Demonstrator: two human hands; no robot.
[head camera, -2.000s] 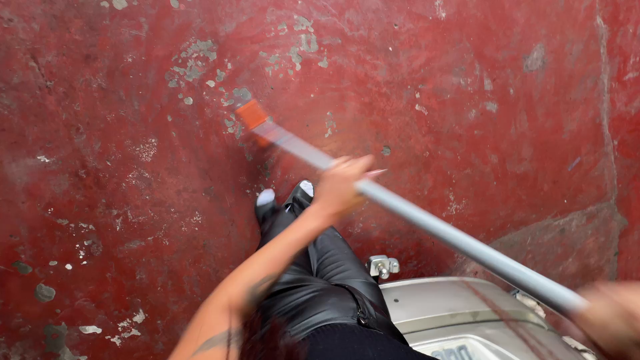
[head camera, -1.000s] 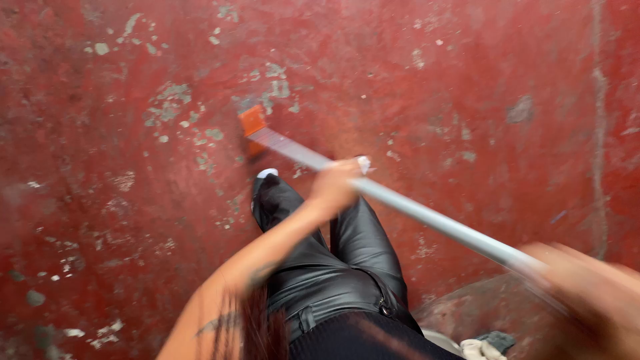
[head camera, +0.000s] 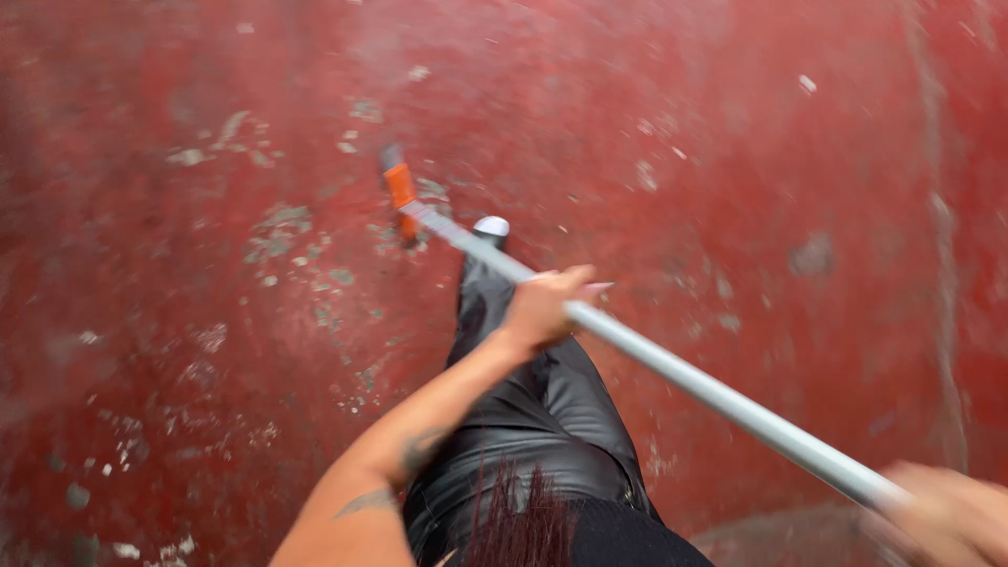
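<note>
A broom with a long light-grey handle (head camera: 709, 390) runs aslant across the head view, from the lower right up to its orange head (head camera: 400, 187) left of centre. The broom head is blurred and lies against the red floor; its bristles show poorly. My left hand (head camera: 549, 309) is closed around the middle of the handle, in front of my legs. Near the handle's upper end, at the lower right edge, my right hand (head camera: 937, 512) grips it, blurred and partly cut off by the frame.
The worn red floor (head camera: 748, 181) has chipped grey patches, small pale flecks and a long crack (head camera: 941, 236) down the right side. Below are my legs in black trousers (head camera: 567, 402), with one white-tipped shoe (head camera: 491, 226) near the broom head.
Both hands have kept hold of the broom. The view has shifted over the floor, and the pale vehicle-like object seen earlier at the lower right is out of view.
</note>
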